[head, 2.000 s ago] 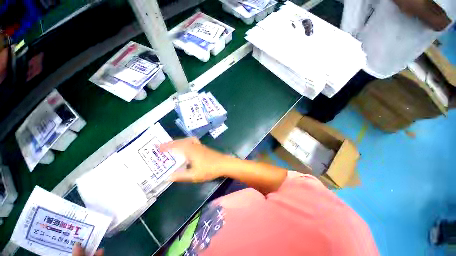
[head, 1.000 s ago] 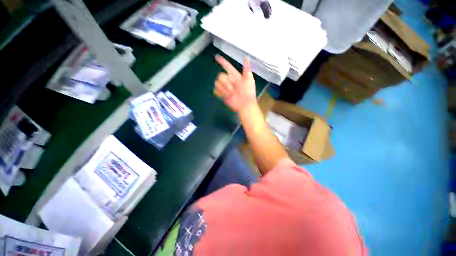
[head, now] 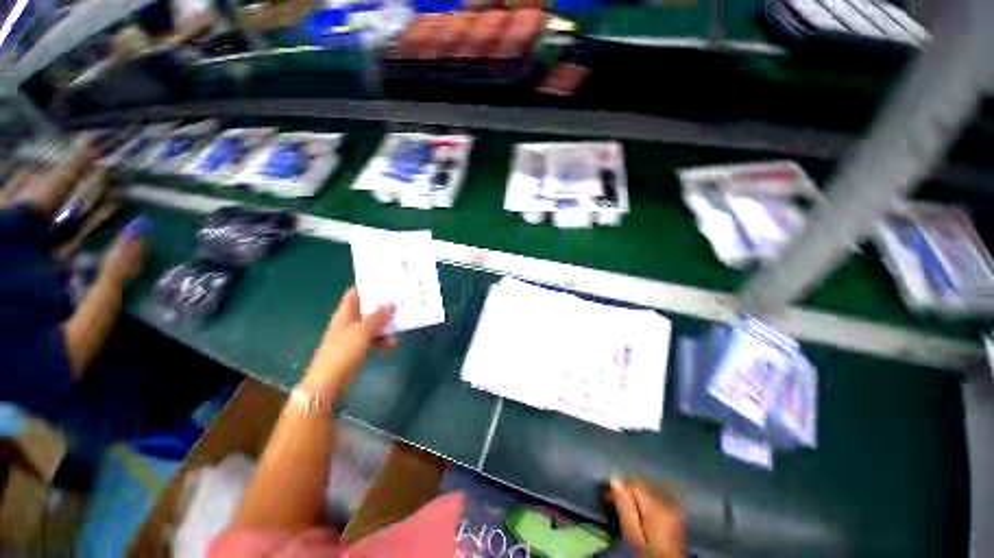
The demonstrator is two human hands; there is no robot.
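Observation:
My left hand (head: 354,340) holds a white leaflet (head: 399,279) by its lower edge, above the bench near the rail. My right hand (head: 646,517) is low at the bench's front edge, blurred and partly cut off by the picture's bottom; its grip is unclear. A white leaflet stack (head: 569,351) lies between the hands. A pile of small blue-edged cards (head: 760,381) lies right of it. White trays with blue and black contents (head: 567,180) stand in a row on the green conveyor (head: 488,185) beyond the pale rail.
A slanting pale post (head: 888,164) stands at the right. Dark bagged bundles (head: 242,234) lie on the bench at left, beside another person's arm (head: 96,300). An open carton with a white translucent bundle (head: 213,504) is below. A dark tray with reddish blocks (head: 467,38) is across the line.
The view has swung left. My left hand now shows, raised with the leaflet. My right hand has moved from near the large white stack to the bench's front edge.

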